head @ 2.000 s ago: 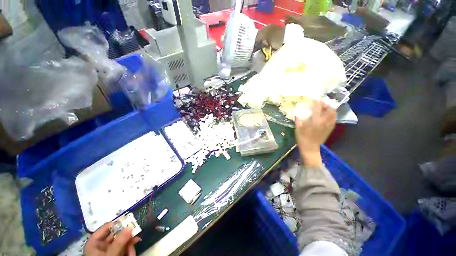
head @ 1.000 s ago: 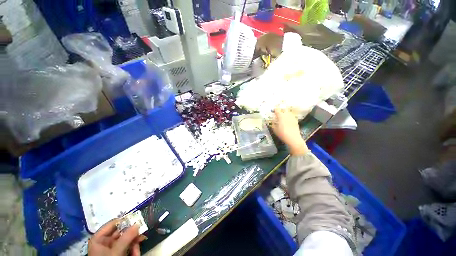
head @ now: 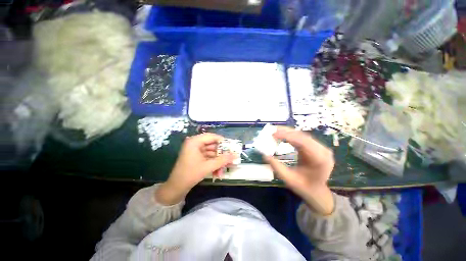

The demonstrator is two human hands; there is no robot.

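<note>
My left hand (head: 200, 160) pinches a small square plastic housing (head: 229, 150) near the bench's front edge; small parts show on its face. My right hand (head: 305, 162) holds a white square cover (head: 266, 140) between thumb and fingers, just right of the housing and apart from it. The right hand is slightly blurred. A long pale strip (head: 249, 172) lies at the bench edge below the hands.
A white tray (head: 239, 93) is behind the hands. A blue bin of dark metal pins (head: 159, 81) and white caps (head: 159, 130) are left. White levers (head: 340, 109), a clear box (head: 381, 137) and bagged covers (head: 434, 104) are right. A blue crate (head: 409, 224) is below right.
The view has swung to face the bench squarely. My right hand has come from the bagged covers on the right to beside the left hand, now with a white cover in it.
</note>
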